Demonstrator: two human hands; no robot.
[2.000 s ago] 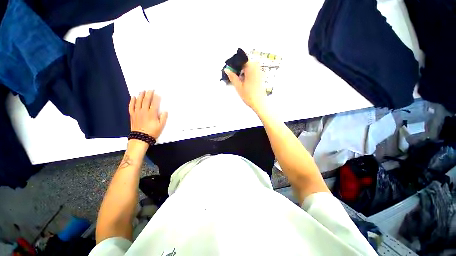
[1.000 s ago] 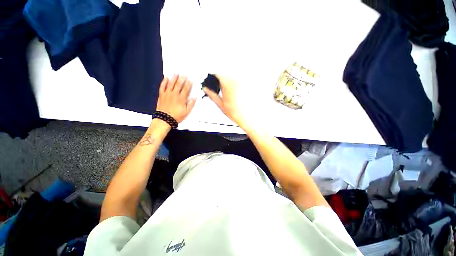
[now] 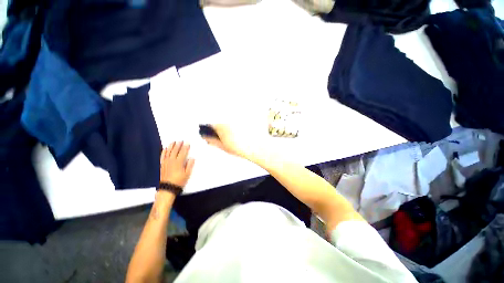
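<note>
My left hand (image 3: 176, 163) lies flat, fingers apart, on the white template (image 3: 167, 113) near the table's front edge. The template lies over the right side of a dark navy trouser piece (image 3: 132, 138); its other edges blend into the white table. My right hand (image 3: 224, 138) holds the small black marking tool (image 3: 208, 131) to the right of my left hand. The tool's tip is too blurred to tell whether it touches. The pale yellow-and-dark block (image 3: 284, 119) lies on the table to the right of my right hand.
A folded navy stack (image 3: 392, 83) lies at the table's right. Mid-blue cloth (image 3: 61, 102) and a large navy piece (image 3: 138, 36) lie at left and far left. Black garments (image 3: 381, 14) lie at the far side. Pale scraps (image 3: 392, 166) and a red item (image 3: 411, 226) are below the right edge.
My right hand has moved left with the marking tool, away from the block, toward my left hand. My left hand stays flat beside the navy piece's edge. The camera view has shifted.
</note>
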